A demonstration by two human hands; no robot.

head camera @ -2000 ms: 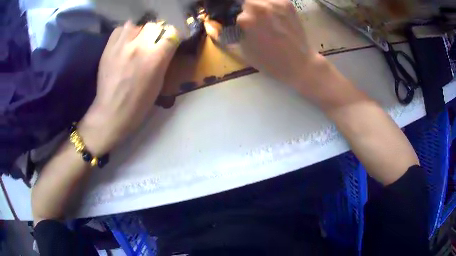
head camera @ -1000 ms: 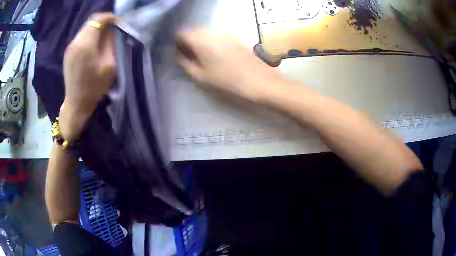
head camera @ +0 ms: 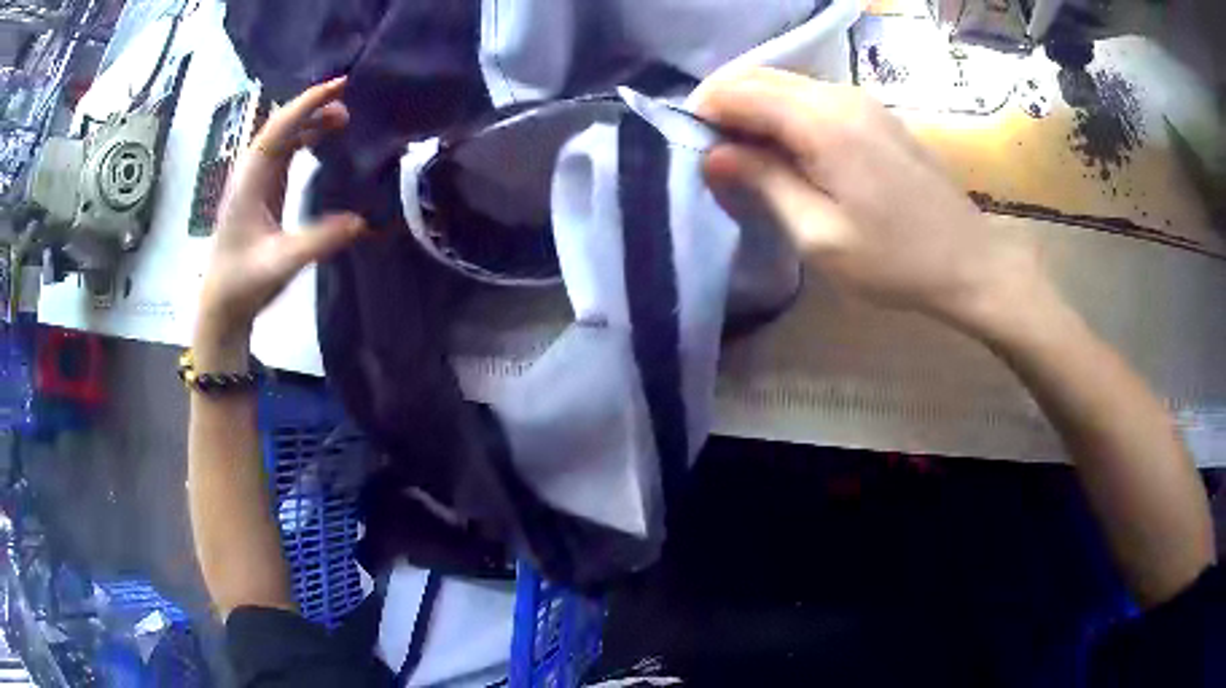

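A navy and pale grey-white garment [head camera: 538, 390] lies over the table's front edge and hangs down. A round opening with a narrow rim shows in its upper part, and a dark strip runs down the pale panel. My right hand [head camera: 834, 188] pinches the edge of the pale cloth at the right of the opening. My left hand [head camera: 276, 215] is at the garment's left side with thumb and fingers apart, holding nothing.
The stained yellow-brown machine bed [head camera: 995, 148] is at the upper right. A grey round-faced mechanical part [head camera: 118, 172] stands at the left. Blue plastic baskets [head camera: 312, 518] are below the table edge, one with pale and dark cloth. The table [head camera: 928, 363] has a ruler along its front.
The garment has been spread out to the right and its round opening now shows. My left hand has let go and opened. My right hand has moved right and now pinches the cloth edge.
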